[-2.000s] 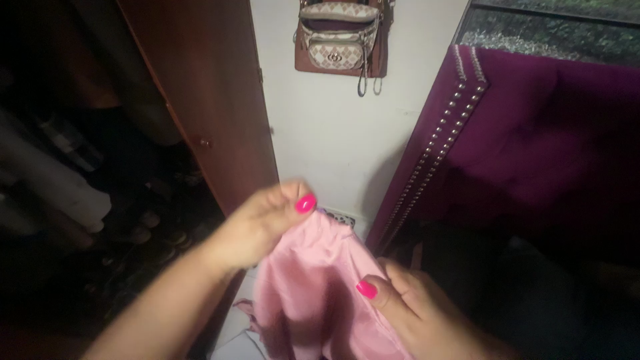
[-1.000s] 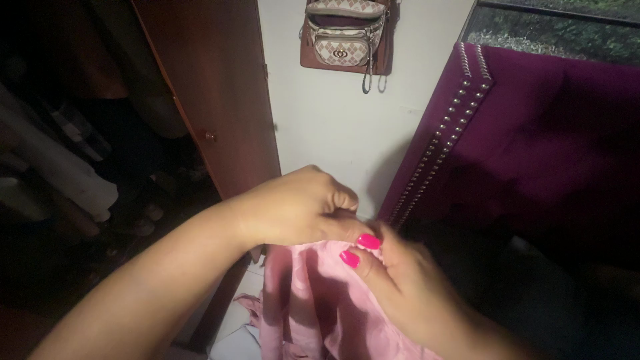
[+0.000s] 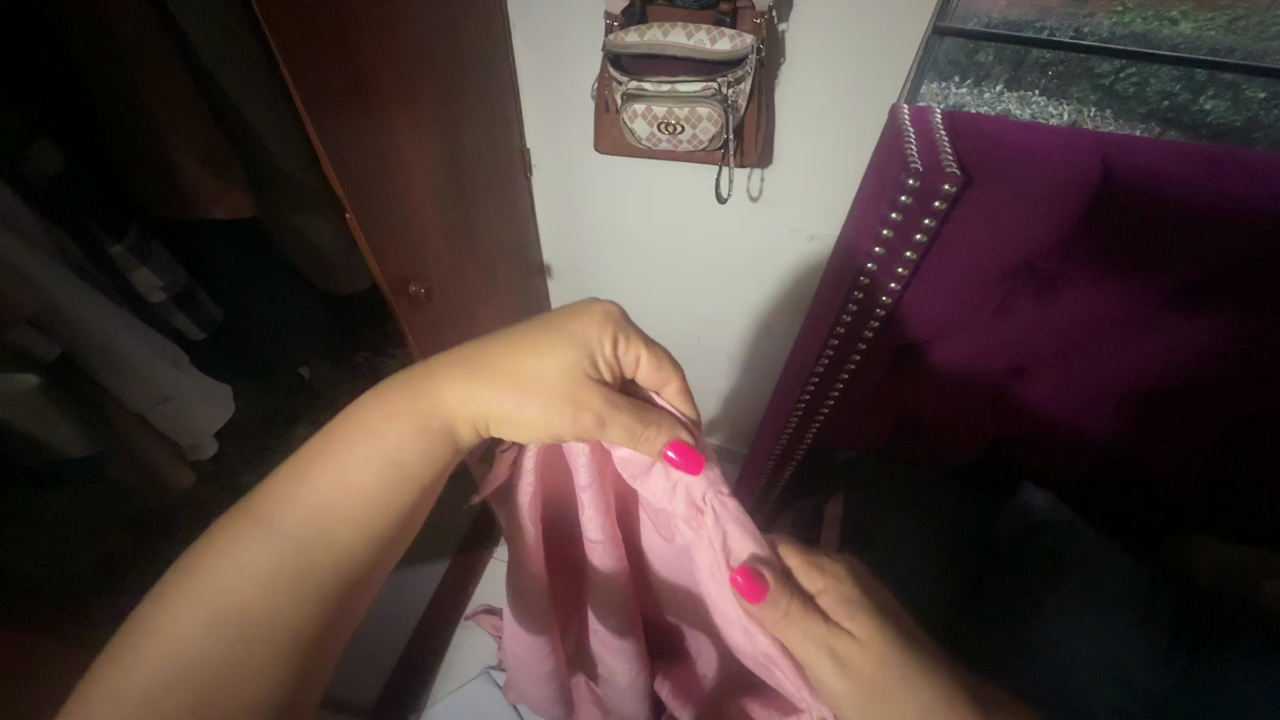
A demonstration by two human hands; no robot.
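Note:
A pink cloth garment (image 3: pixel 600 560) with a gathered edge hangs in folds between my two hands. My left hand (image 3: pixel 590 385) pinches its upper edge between thumb and fingers, at the middle of the view. Lower and to the right, my right hand (image 3: pixel 830 610) grips the same edge, thumb on top. The fingertips of the right hand are hidden behind the cloth. Which kind of garment it is, I cannot tell.
A brown bag with a patterned front (image 3: pixel 675 95) hangs on the white wall (image 3: pixel 660 240). To the left are a wooden wardrobe door (image 3: pixel 430 180) and dark hanging clothes (image 3: pixel 150 360). A purple studded headboard (image 3: pixel 1050 260) stands right, below a window (image 3: pixel 1100 70).
Both hands were close together at the cloth's edge one second ago; now they are spread apart along it, with the right hand lower. The cloth has stayed in both hands.

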